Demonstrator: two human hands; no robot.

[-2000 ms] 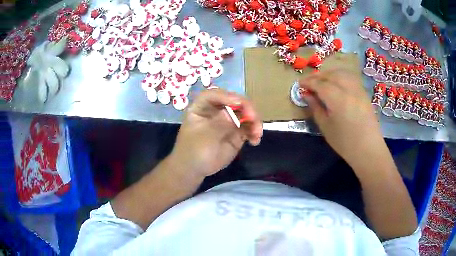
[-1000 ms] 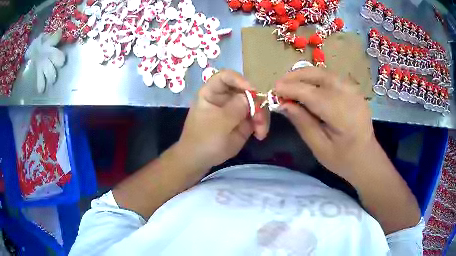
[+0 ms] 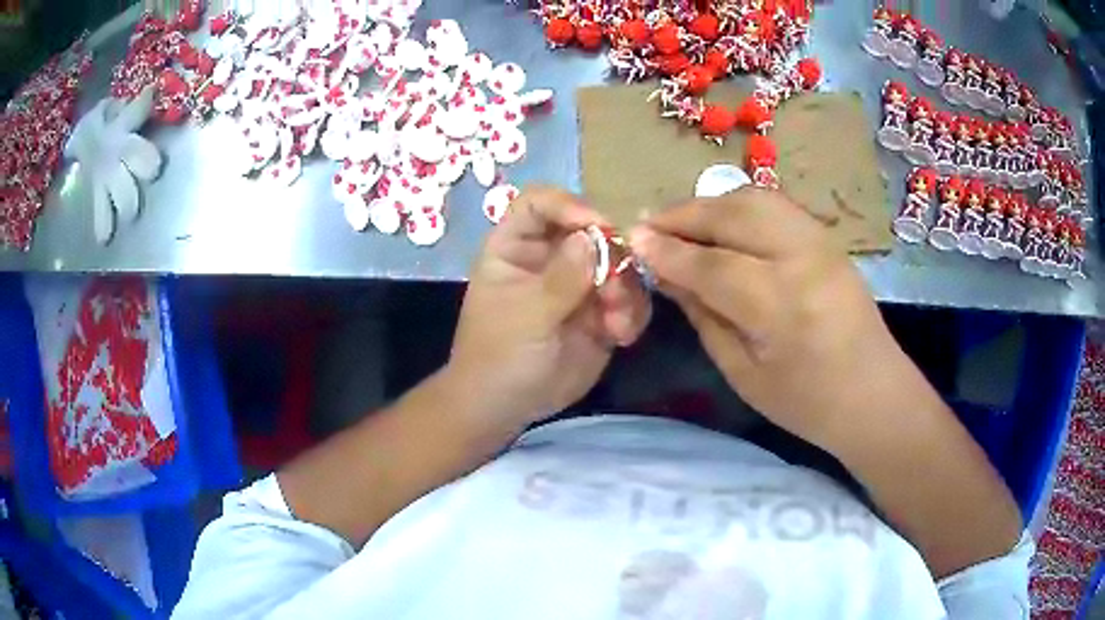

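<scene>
My left hand holds a round white base on edge between thumb and fingers, in front of the table's edge. My right hand holds a figure body against the red side of the base; its fingers hide most of the body. Thin red and white limbs show between the fingertips. A white shallow round dish lies on the cardboard mat, just beyond my right hand. Loose bases lie in a pile left of the mat. Figure bodies with round red tops lie in a heap behind and partly on it.
Assembled figures stand in rows at the right. An empty white glove and small red parts lie at the far left. Below the table are a blue bin with red parts at left and packed red-and-white rows at right.
My right hand has come from the dish on the mat to my left hand, bringing the figure body against the base. The base stays in my left hand.
</scene>
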